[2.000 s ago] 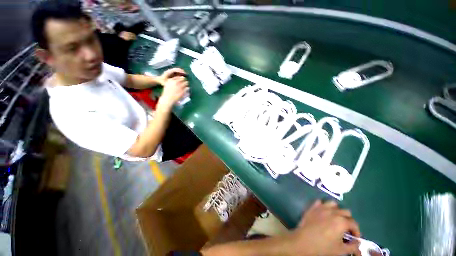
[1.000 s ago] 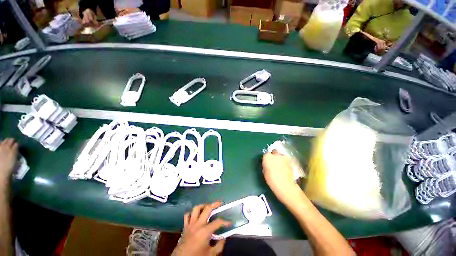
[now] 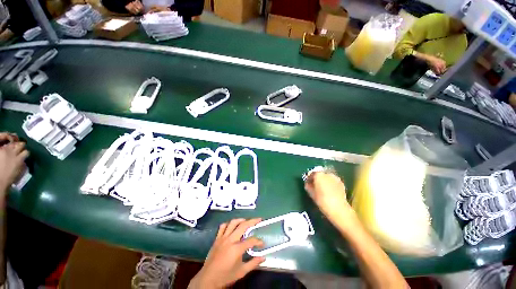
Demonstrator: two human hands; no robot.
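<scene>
My left hand [image 3: 235, 248] holds a white loop unit [image 3: 278, 233] by its rounded end at the near edge of the green bench; its wider end with the round piece points right. My right hand [image 3: 328, 189] is farther off to the right, fingertips down on a small bundle of thin whitish strips [image 3: 317, 171], mostly hidden under the fingers; whether it grips any cannot be told. A pile of overlapping white loop units [image 3: 164, 178] lies left of and beyond my left hand.
A clear bag with a pale yellow mass [image 3: 396, 197] stands right of my right forearm. Stacked units lie at far left [image 3: 56, 125] and far right [image 3: 487, 206]. Single units [image 3: 209, 102] lie beyond the white line. A cardboard box [image 3: 96, 265] is below the edge. Other people's hands show left and across.
The view has swung from the left to the bench ahead. Since a second ago, my right hand stays at the strips, its fingers more bunched. My left hand still holds the unit.
</scene>
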